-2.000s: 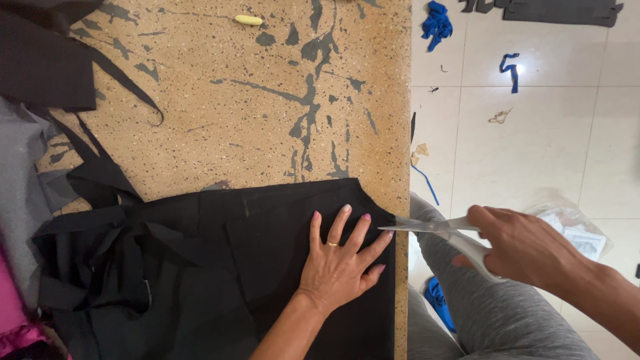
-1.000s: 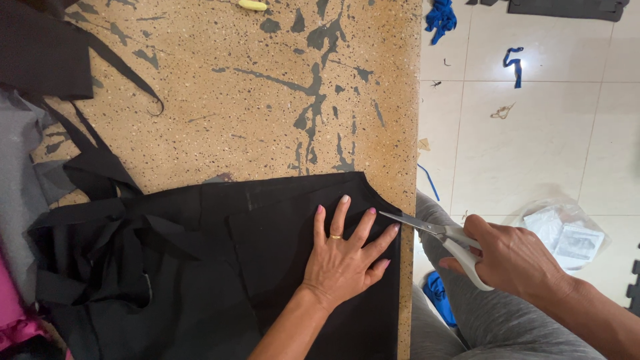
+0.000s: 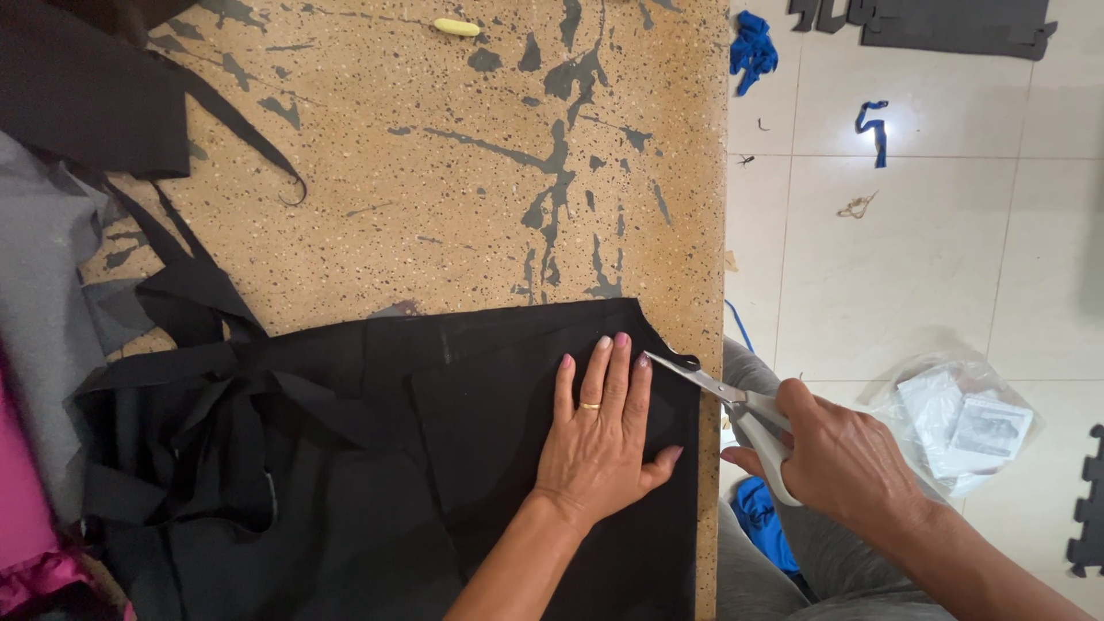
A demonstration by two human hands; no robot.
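Black fabric [image 3: 517, 362] lies in layers on the speckled table, its right side near the table edge. My left hand [image 3: 599, 440] rests flat on it, fingers slightly spread, a ring on one finger. White-handled scissors [image 3: 733, 395] are gripped in my right hand [image 3: 837, 448], just beyond the edge. Their blades reach over the fabric's curved upper right edge, with the tips by my left index finger. A small curl of black fabric stands at the blades. Whether the blades are fully closed is hard to tell.
The speckled table [image 3: 388, 224] bears a yellow piece of chalk [image 3: 456, 28]. Black strips [image 3: 198, 293], grey cloth [image 3: 39, 302] and pink cloth [image 3: 21, 492] are heaped at left. On the tiled floor lie blue scraps [image 3: 753, 52], a clear plastic bag [image 3: 966, 423] and dark mats [image 3: 957, 26].
The scissors have moved further in over the fabric, and a curl of it now stands at the blades. My left hand stays flat on the cloth.
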